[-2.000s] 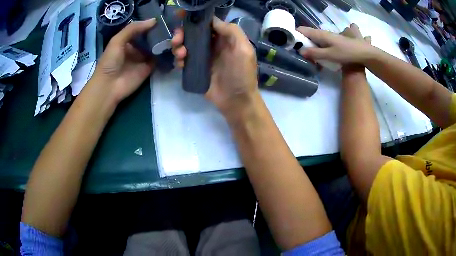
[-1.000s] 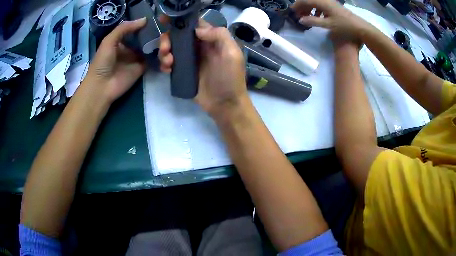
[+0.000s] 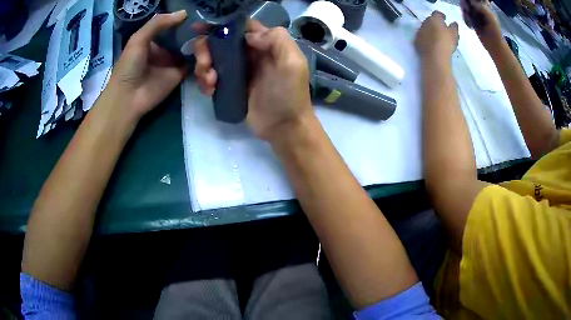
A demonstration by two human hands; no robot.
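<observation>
My right hand (image 3: 275, 81) holds a dark grey mini fan (image 3: 230, 81) upright by its handle. Its head is at the top edge of the picture, partly cut off, and a small blue-white light shows near the neck. My left hand (image 3: 147, 72) is to the left, fingers curled near another grey fan part (image 3: 191, 45); the fingers hide part of it, and whether it grips it cannot be told. A white handheld fan (image 3: 366, 55) and a grey fan with a yellow-green sticker (image 3: 360, 99) lie on the white sheet (image 3: 282, 172) at the right.
Flat blue and white cartons (image 3: 75, 56) overlap at the left on the green bench (image 3: 144, 187). A round spoked fan head (image 3: 136, 7) is at the top left. A person in a yellow shirt (image 3: 516, 237) reaches over the sheet from the right.
The light on the held fan has come on. The held fan has shifted slightly left. The white fan was let go by the other person, whose hands moved right and away.
</observation>
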